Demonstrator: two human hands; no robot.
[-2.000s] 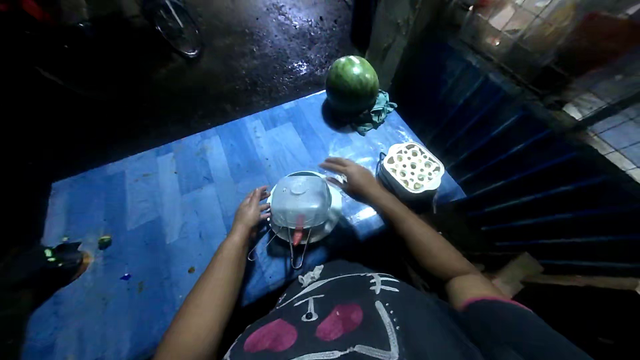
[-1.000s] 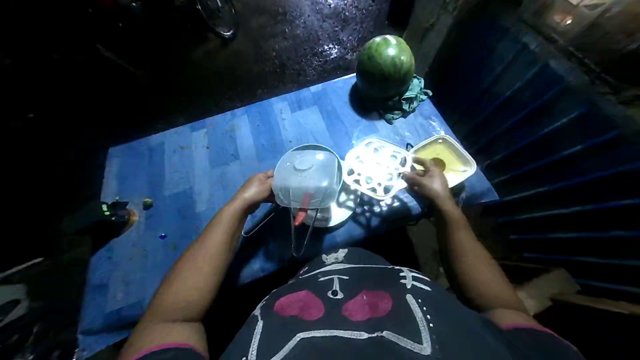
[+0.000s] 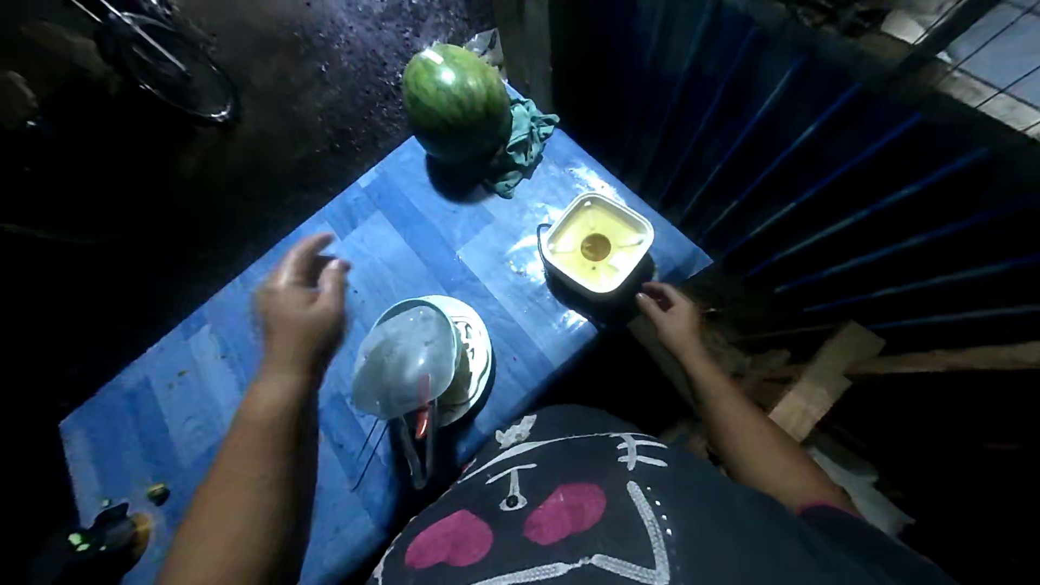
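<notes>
My left hand (image 3: 305, 305) is raised over the blue table, fingers apart and holding nothing, up and left of a bowl (image 3: 386, 357) with a translucent plastic container (image 3: 406, 361) in it. A red-handled utensil (image 3: 422, 414) and wire-like handles stick out toward my body. The bowl rests partly over a white patterned plate or lid (image 3: 479, 345). My right hand (image 3: 670, 317) is at the table's near right edge, beside a square white container (image 3: 601, 244) with yellow contents and a round dark spot at its middle. No object shows between its fingers.
A watermelon (image 3: 457, 101) stands at the far corner beside a crumpled green cloth (image 3: 524, 146). Small objects and a dark item (image 3: 106, 536) lie at the lower left of the blue table (image 3: 406, 236). Dark blue slatted panelling and wooden boards (image 3: 825, 378) flank the right side.
The perforated white lid, on the square container two seconds ago, was lifted off by my right hand. That hand has let go of it, and my left hand has left the bowl.
</notes>
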